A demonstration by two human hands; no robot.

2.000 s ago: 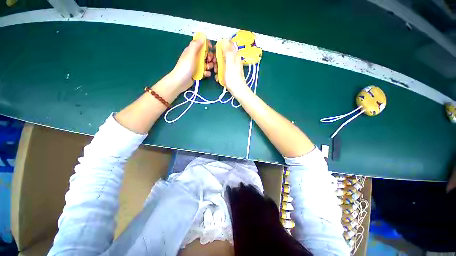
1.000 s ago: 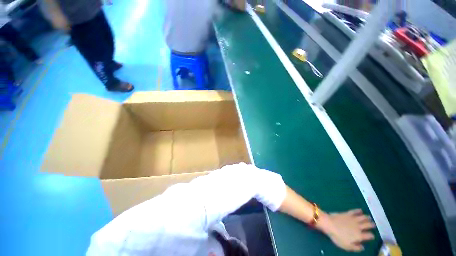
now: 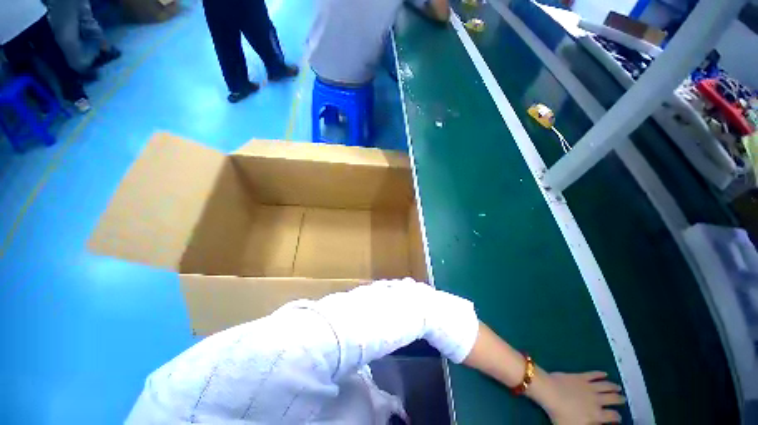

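Observation:
My left hand (image 3: 584, 398) lies palm down on the green worktop (image 3: 499, 249), at the bottom right of the view. Its fingers are spread and touch or nearly touch the off-white divider rail (image 3: 582, 249). It holds nothing that I can see; its lower edge is cut off by the picture. My right hand is out of the picture. A yellow corded unit (image 3: 541, 114) lies beyond the rail in the far lane, its white cord trailing toward the post. Another yellow unit (image 3: 474, 25) lies farther up the line.
An empty open carton (image 3: 307, 241) stands left of the worktop edge. A person on a blue stool (image 3: 342, 108) sits beyond it. Other people stand on the blue floor. A slanted white post (image 3: 640, 100) rises from the rail. A whitish bin (image 3: 721, 266) is at far right.
The view has swung left from the two yellow units in my hands to the open carton. My left hand is now empty on the worktop. My right hand has left the picture.

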